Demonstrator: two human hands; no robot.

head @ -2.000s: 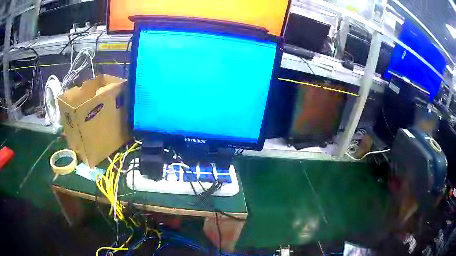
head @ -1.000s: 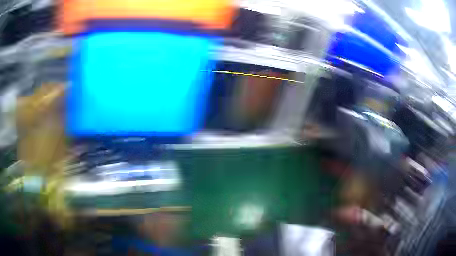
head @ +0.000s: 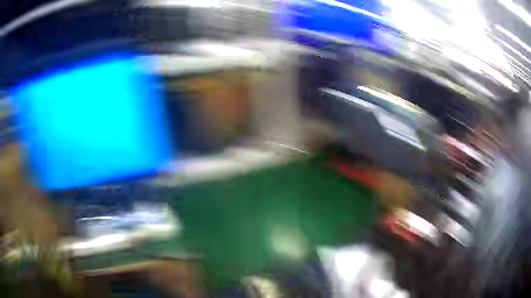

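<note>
The whole head view is strongly blurred. No hand of mine can be made out. Nearest in front, a white, sheet-like thing [head: 361,270] lies at the bottom edge, cut off by it. A small pale thing [head: 262,286] is left of it, too blurred to name. The monitor [head: 93,122] with a bright cyan-blue screen stands at the left and looks tilted. Below it, the white power strip [head: 122,233] lies on the low stand [head: 116,268].
The green bench [head: 233,215] spans the middle. Blurred red and white things [head: 410,226] lie at the right. A grey, box-like shape [head: 378,128] is behind them. A person in pale clothing [head: 503,204] seems to be at the right edge. A blue screen [head: 335,17] is at the top.
The view has swung right and tilted. The monitor and stand have shifted left in the picture, and more of the right side shows. The white sheet-like thing shows more fully than two seconds ago.
</note>
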